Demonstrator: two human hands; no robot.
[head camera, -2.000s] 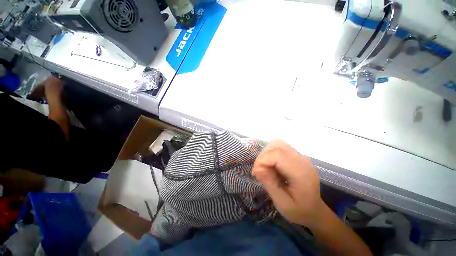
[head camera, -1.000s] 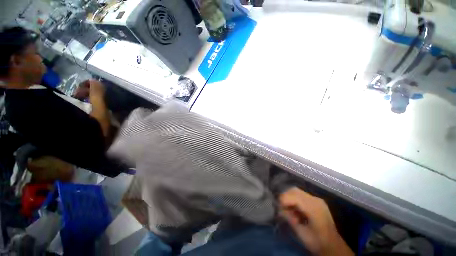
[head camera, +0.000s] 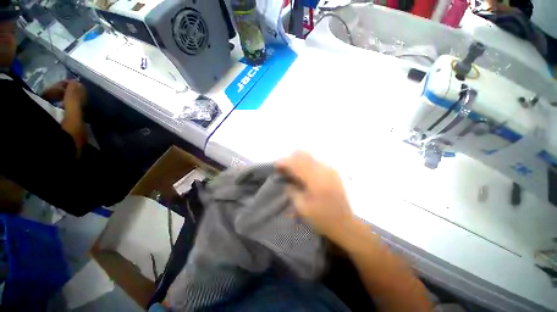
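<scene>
The striped garment (head camera: 244, 225) lies bunched over my blue-clothed lap and against the front edge of the white machine table. It looks grey and partly blurred. My right hand (head camera: 314, 192) is on the top of the garment at the table edge, its fingers closed on the cloth. My left hand does not show; the garment may cover it. No seam or band can be made out clearly in the folds.
The sewing machine head (head camera: 482, 116) stands at right on the white table (head camera: 342, 91). A grey machine (head camera: 189, 36), bottle (head camera: 249, 30) and plastic bag (head camera: 200, 111) are at upper left. An open cardboard box (head camera: 113, 268), a blue basket (head camera: 30, 262) and another person (head camera: 43, 152) are at left.
The garment swung left and spread out, then came back as a bunched pile over my lap. My right hand dropped low, then rose to the garment's top. The head view has shifted.
</scene>
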